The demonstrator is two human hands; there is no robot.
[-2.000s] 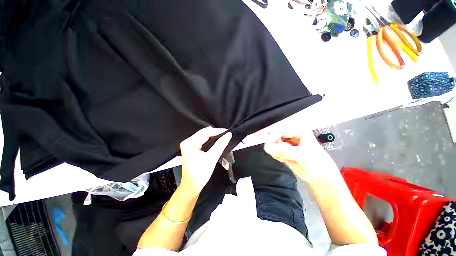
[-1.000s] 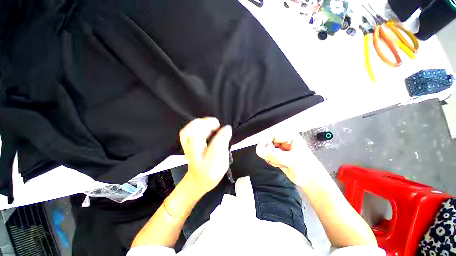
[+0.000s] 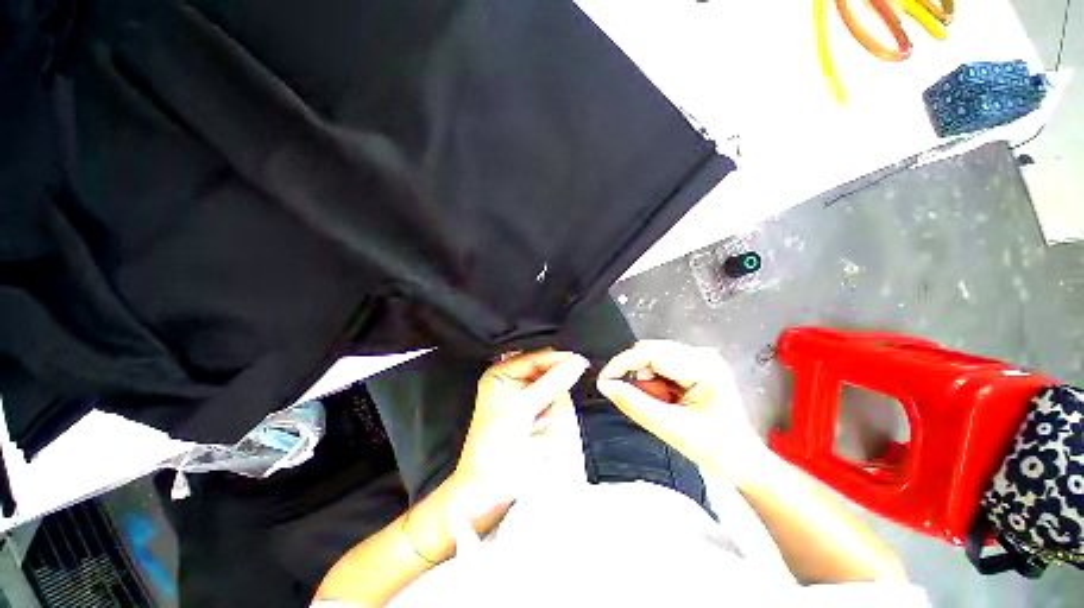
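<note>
A black garment point(image 3: 357, 202) covers the left and middle of the table. Its folded hem point(image 3: 651, 226) runs down from the right corner to the table's front edge and bunches at my left hand. My left hand point(image 3: 523, 404) is at this edge, fingers curled on the cloth and thumb and forefinger pinched. My right hand point(image 3: 672, 398) is just right of it, off the cloth, its thumb and fingertips pinched and almost meeting the left fingertips. No needle or thread can be made out between them.
White table point(image 3: 761, 143) with orange and yellow scissor handles point(image 3: 880, 30) and a blue patterned block point(image 3: 984, 95). A small black spool point(image 3: 744, 264) lies on the grey floor. A red stool point(image 3: 939, 392) with a floral bag point(image 3: 1044, 475) is at right. A clear plastic bag point(image 3: 268, 442) hangs below the table edge.
The view has shifted right and down. The hem has come toward my body with my left hand, which has turned. My hands have come closer together.
</note>
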